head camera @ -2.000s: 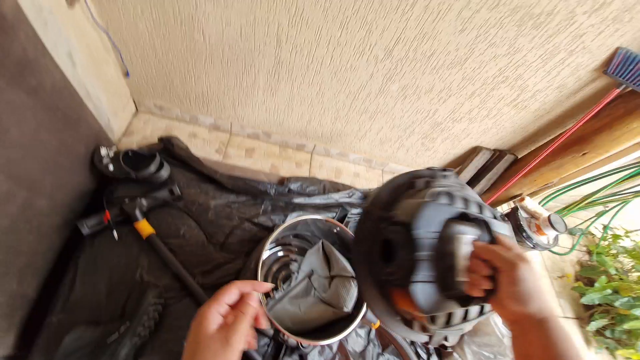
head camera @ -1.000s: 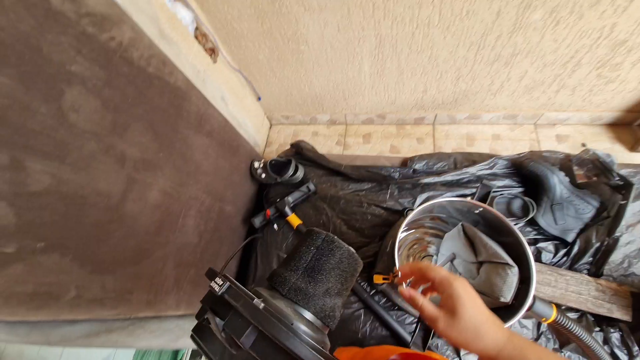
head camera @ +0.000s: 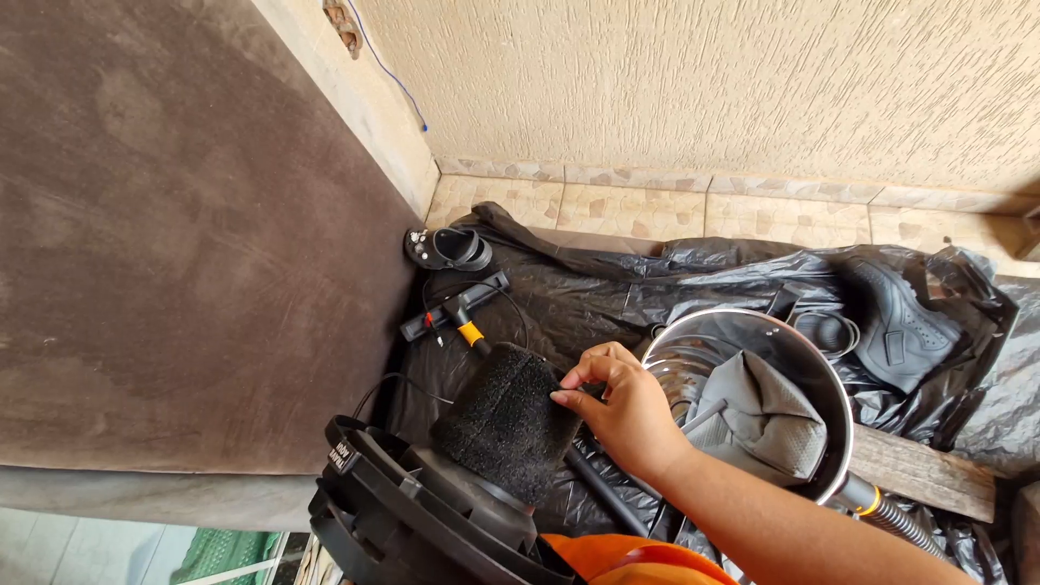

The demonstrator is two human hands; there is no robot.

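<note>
My right hand (head camera: 621, 406) pinches the upper right edge of a black foam filter sleeve (head camera: 508, 422) between thumb and forefinger. The sleeve sits on the upturned motor head (head camera: 414, 512) of a canister vacuum cleaner, at bottom centre-left. My left hand is not in view; what holds the head is hidden. Right of my hand stands the open metal vacuum drum (head camera: 843, 406), with a crumpled grey fabric filter bag (head camera: 764, 422) inside. My right forearm passes in front of its lower edge. Orange fabric or plastic (head camera: 642, 561) shows at the bottom.
Black plastic sheeting (head camera: 593, 284) covers the floor. On it lie a floor nozzle (head camera: 455, 307), a black clog (head camera: 447, 248), a black boot (head camera: 902, 325) and a wooden board (head camera: 926, 471). A ribbed hose (head camera: 902, 520) joins the drum. A brown upright panel (head camera: 203, 244) borders the left side.
The motor head, earlier held by its handle in my right hand, is now left of the drum with its foam facing up. My right hand has moved from beside the drum onto the foam. My left hand has left view.
</note>
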